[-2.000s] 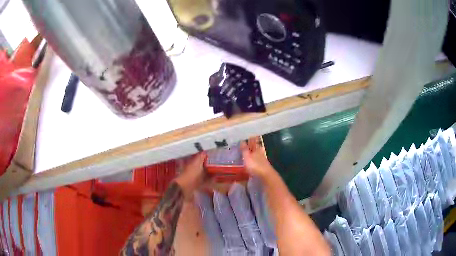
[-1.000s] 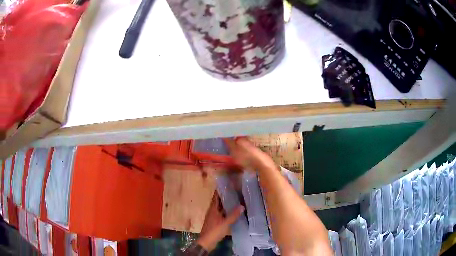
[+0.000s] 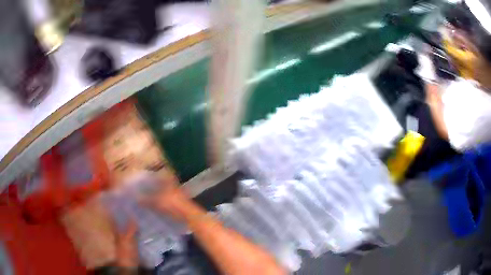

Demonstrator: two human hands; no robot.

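The picture is blurred by motion. Grey bagged devices lie or stand over the plywood board at the lower left. My right hand is on the top end of a bagged device, with its fingers around it. My left hand is lower and to the left, beside the same bagged devices; its fingers are too blurred to tell its grip. Orange-red boxes lie left of the board, and some show a grey slab inside.
Many bagged devices stand in rows at centre right. A pale upright post crosses the green belt. The white shelf runs along the upper left. A person in white is at the right, near a yellow object and blue bin.
The view has swung to the right, bringing the rows and the person into view. My right hand has moved from a box to the bagged devices. My left hand stays beside them.
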